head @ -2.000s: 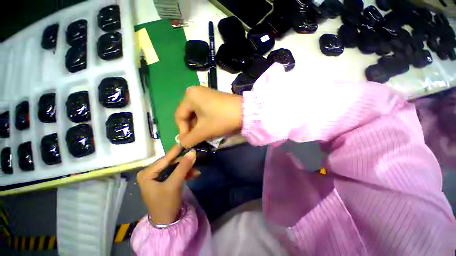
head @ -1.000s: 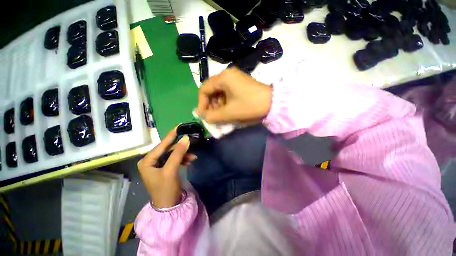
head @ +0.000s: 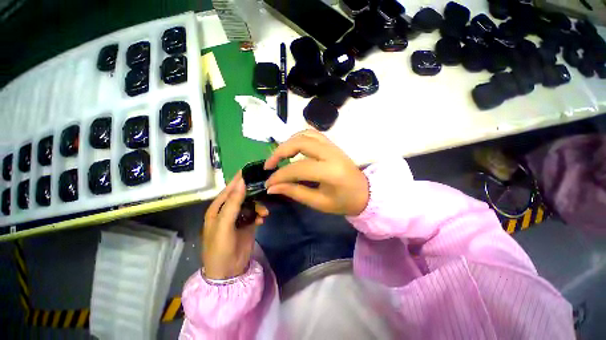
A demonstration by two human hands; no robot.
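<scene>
A glossy black case (head: 254,174) is held between both hands over the front edge of the bench. It looks open, with its lid raised. My left hand (head: 229,229) grips it from the left and below. My right hand (head: 322,174) has its thumb and fingers on the right side of the case. A white crumpled wiping cloth (head: 261,119) lies on the green mat (head: 232,74). The white blister tray (head: 93,83) at left holds rows of black cases.
Many loose black cases (head: 486,56) lie on the white bench top (head: 425,123). A black marker pen (head: 283,83) and a large flat black rectangle (head: 312,18) lie there too. White ribbed trays (head: 126,285) stand below the bench. A purple sleeve (head: 571,179) shows at right.
The white cloth has left my right hand and lies on the mat. My right hand has moved down onto the case. The view has shifted, so the bench things sit further right.
</scene>
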